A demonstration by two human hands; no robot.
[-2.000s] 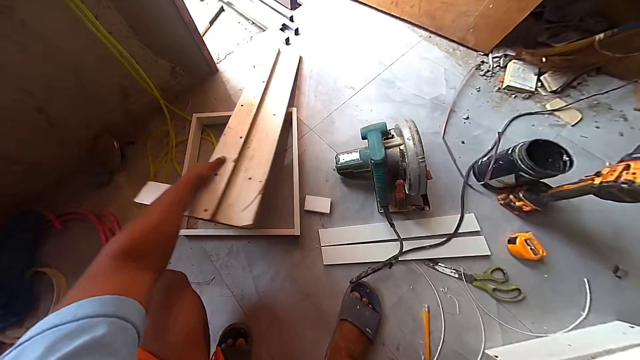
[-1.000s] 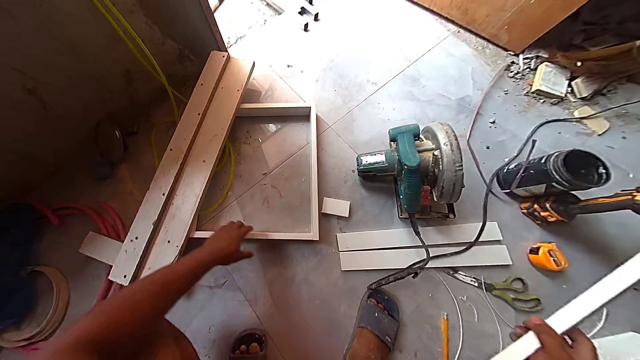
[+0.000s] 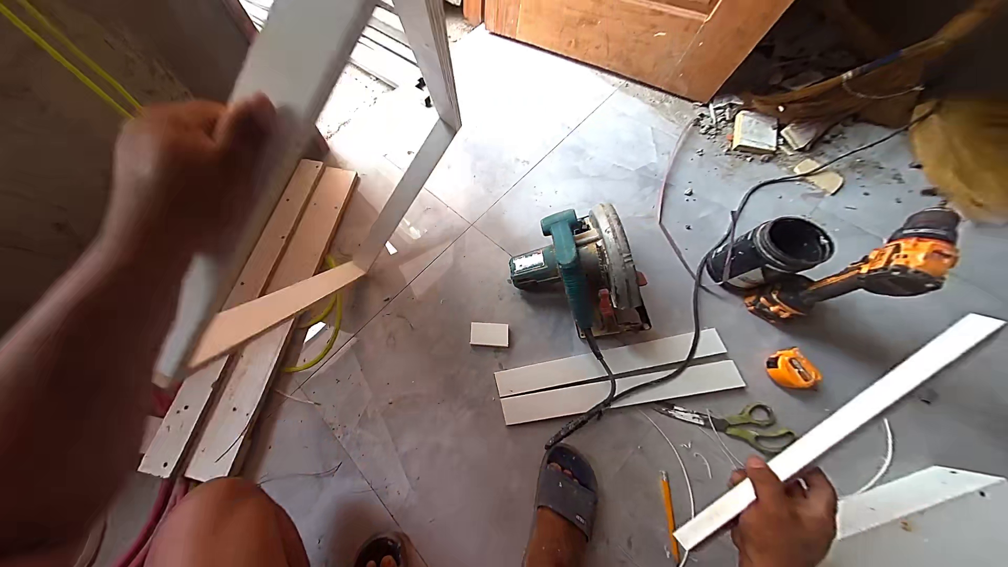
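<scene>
My left hand [image 3: 193,169], slightly blurred, grips one side of a rectangular wooden frame [image 3: 409,185], which is lifted and tilted at the left. Two long boards with screw holes [image 3: 244,402] lie on the floor behind and below it. At the lower right my right hand [image 3: 787,512] holds a narrow white strip [image 3: 850,425] aslant over the floor. Close to that hand are green-handled scissors [image 3: 756,431], a pencil [image 3: 668,504] and another white board [image 3: 917,498]. Two white boards [image 3: 551,403] lie side by side near the middle, with a small white block [image 3: 489,335] to their left.
A teal circular saw [image 3: 587,272] stands mid-floor, its black cord crossing the white boards. To the right are a black container [image 3: 776,248], an orange cordless drill [image 3: 906,260] and an orange tape measure [image 3: 794,368]. Rubble [image 3: 756,131] lies near a wooden door [image 3: 622,35]. My sandalled feet are below.
My left hand has taken hold of the frame, which lay on the floor one second ago, and raised it. The white strip remains in my right hand.
</scene>
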